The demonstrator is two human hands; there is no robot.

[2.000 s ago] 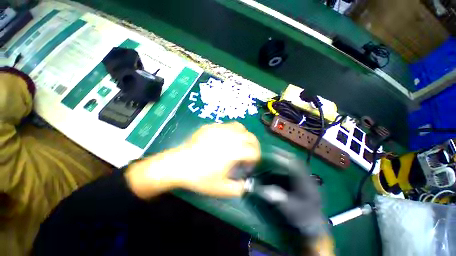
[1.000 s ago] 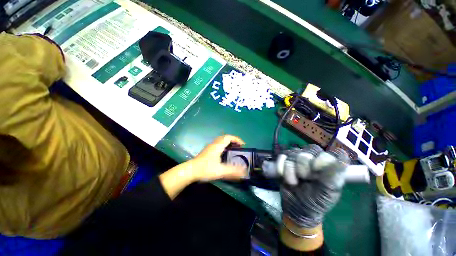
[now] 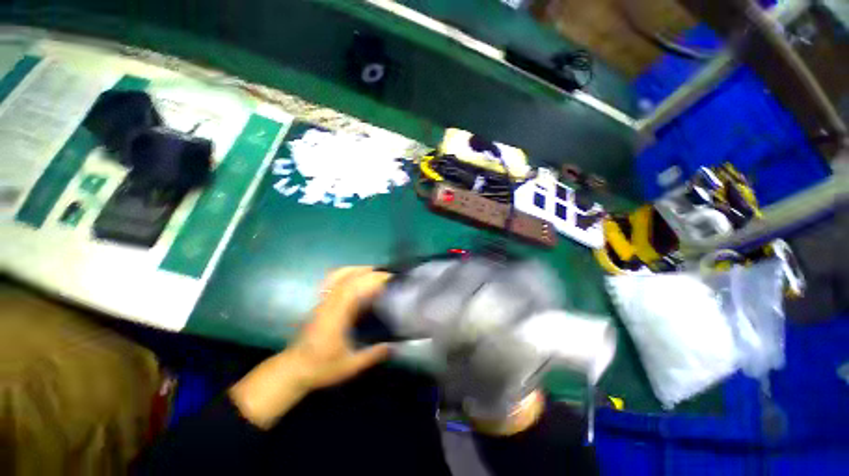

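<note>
My left hand [image 3: 321,335] is bare and grips a small black block, the socket adapter [image 3: 370,325], at the front of the green bench. My right hand [image 3: 479,325] wears a grey knit glove, is strongly blurred and is closed around a white cylindrical tool [image 3: 572,342] that sticks out to the right. The glove is close against the adapter's right side and hides much of it. Whether the tool touches the adapter cannot be told. More black adapters [image 3: 172,158] lie on the printed sheet [image 3: 154,302] at the left.
A pile of small white plastic clips [image 3: 340,167] lies mid-bench. Behind my hands are a brown power strip [image 3: 493,216] and a white power strip [image 3: 568,209]. At the right are a yellow-black taped device [image 3: 640,237] and a clear bag [image 3: 675,330]. A person's brown sleeve [image 3: 74,390] is lower left.
The view has swung right, bringing the bags and blue bins further in. My gloved hand still holds the white tool beside the adapter in my left hand; the black cable is now hard to make out.
</note>
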